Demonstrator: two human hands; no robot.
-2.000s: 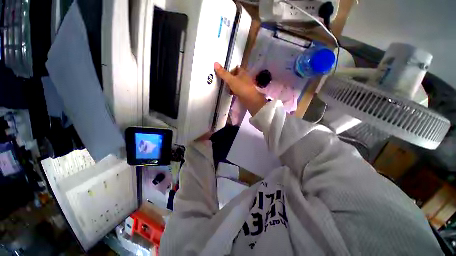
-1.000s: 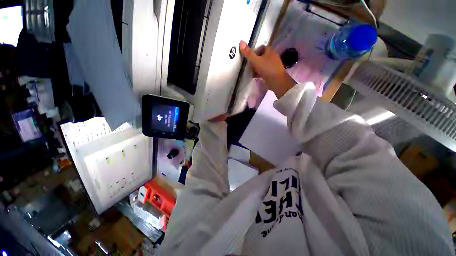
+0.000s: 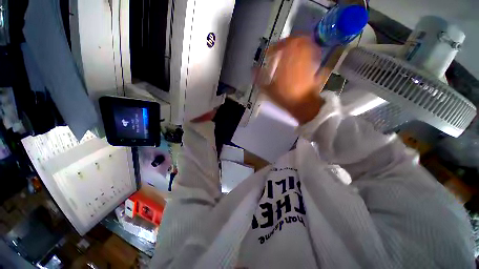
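Observation:
The white multifunction printer (image 3: 197, 63) stands in front of me, with a round logo on its front. A grey-white tray or panel (image 3: 246, 50) extends from it, with a gap beside the logo panel. My right hand (image 3: 294, 73) is blurred over the tray's outer edge; whether it grips it is not clear. My left hand (image 3: 205, 116) shows only as a small strip at the printer's lower front corner, the rest hidden by sleeve. The printer control panel (image 3: 130, 122) is lit.
A water bottle (image 3: 342, 23) with blue cap stands beyond my right hand. A white fan (image 3: 409, 86) is at right. The monitor (image 3: 86, 178) is at lower left, near a red-orange parts bin (image 3: 144, 208). White paper (image 3: 267, 128) lies below the tray.
The tray or panel has come out from the printer's front. My right hand has moved outward from beside the logo. The control panel's picture changed. The view has shifted.

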